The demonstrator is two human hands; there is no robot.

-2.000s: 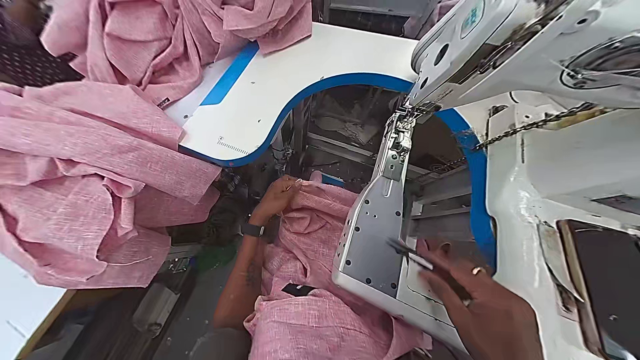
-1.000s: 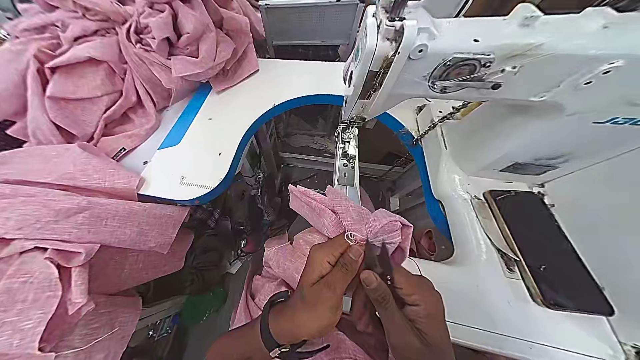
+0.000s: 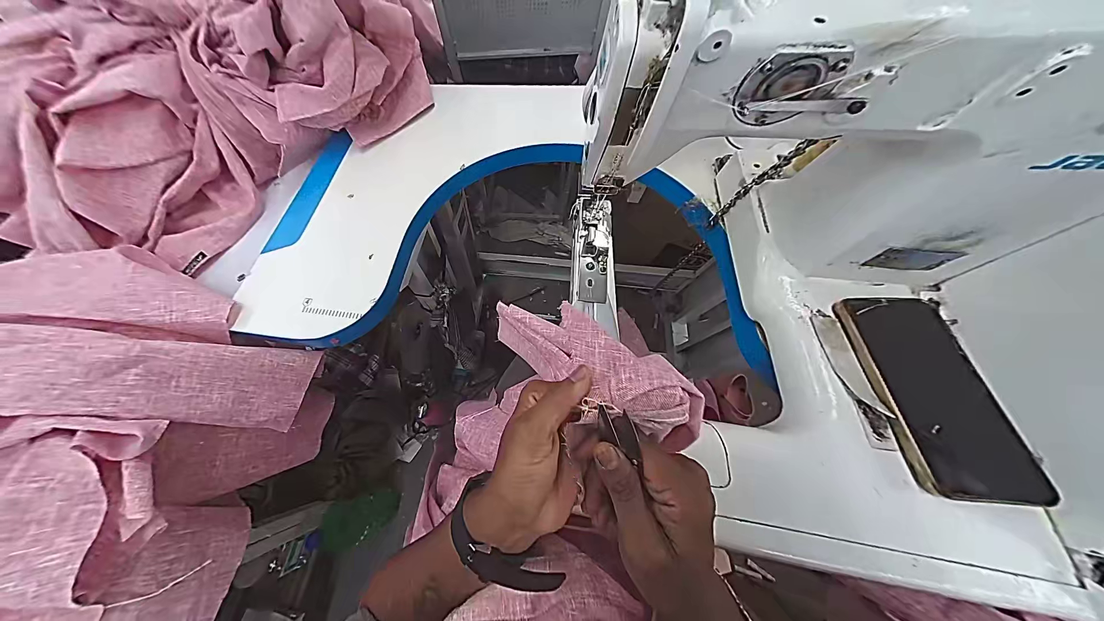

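Observation:
My left hand (image 3: 530,466), with a dark-strapped watch at the wrist, pinches a pink woven garment (image 3: 612,362) between thumb and fingers. Pale loose threads (image 3: 593,404) show at its fingertips. Dark thread snips (image 3: 619,435) are held in my right hand (image 3: 660,509), their tips at those threads beside my left thumb. Whether the blades are apart is too small to tell. The garment hangs below both hands and lies just in front of the narrow arm of a sewing machine (image 3: 593,259), whose presser foot area stands above it.
Heaped pink garments (image 3: 172,112) lie on the white table (image 3: 379,181) at left, and more pink cloth (image 3: 103,405) hangs nearer. A blue-edged cutout curves around the machine arm. A smartphone (image 3: 949,397) rests on the white machine bed at right. The machine head (image 3: 819,86) overhangs the upper right.
Two seconds ago my hands were apart, the left on the cloth left of the machine arm, the right with the snips at its right. Now they are together at the cloth's threads. The view has shifted.

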